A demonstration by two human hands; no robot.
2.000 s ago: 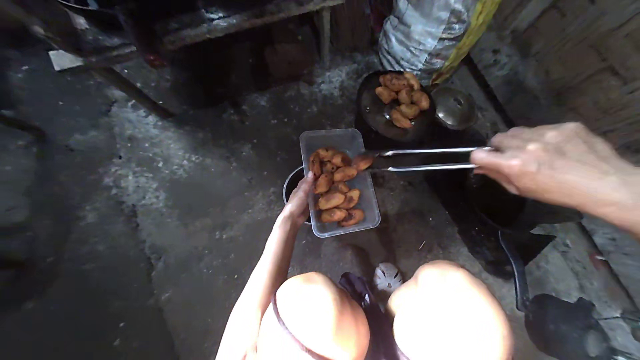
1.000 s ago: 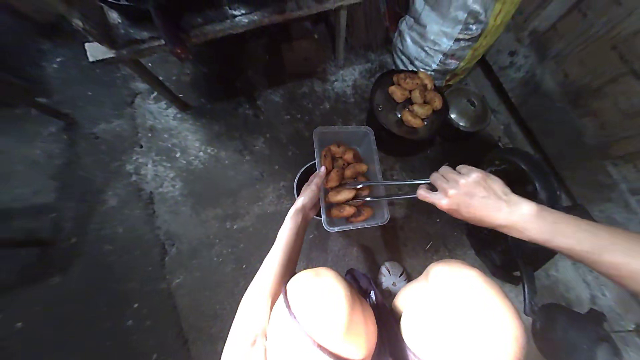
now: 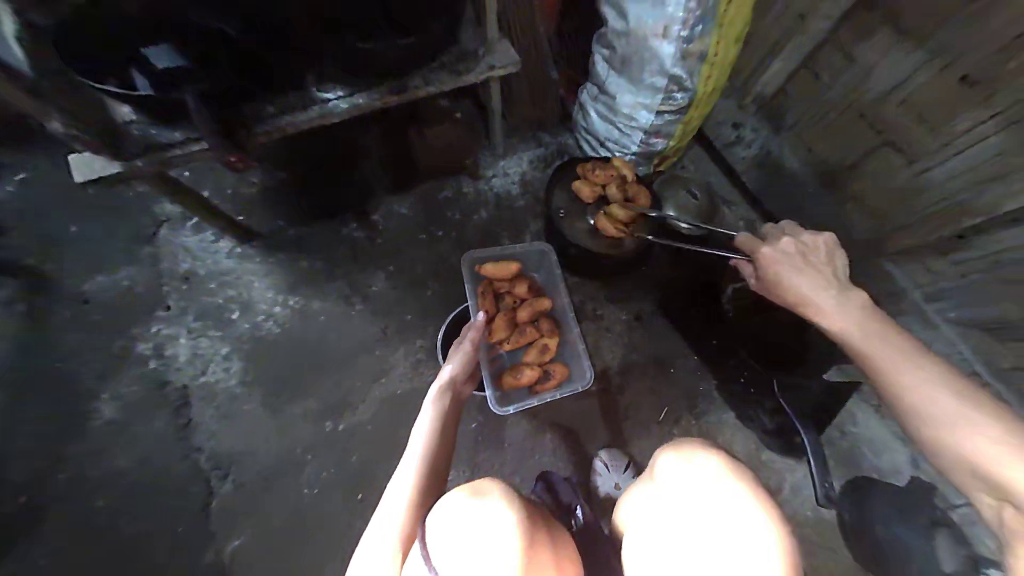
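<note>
My left hand point(image 3: 464, 356) holds the left side of a clear plastic container point(image 3: 578, 352) with several browned fried pieces point(image 3: 522, 336) in it. A round dark-inside pot point(image 3: 450, 332) shows partly behind the container. My right hand point(image 3: 792, 264) grips metal tongs point(image 3: 692, 250), whose tips are at the fried pieces point(image 3: 612, 220) lying on a round dark pan or lid point(image 3: 570, 228) up and to the right of the container. Whether the tips have closed on a piece cannot be told.
A woven plastic sack point(image 3: 636, 76) stands behind the pan. A metal lid point(image 3: 688, 200) lies right of it. A dark pan handle point(image 3: 816, 472) and a blackened vessel point(image 3: 896, 520) are at lower right. A wooden bench point(image 3: 384, 96) stands at upper left, a woven wall point(image 3: 904, 120) at right.
The tongs in my right hand were at the container's fried pieces and are now over at those on the round pan. My left hand has kept its hold on the container.
</note>
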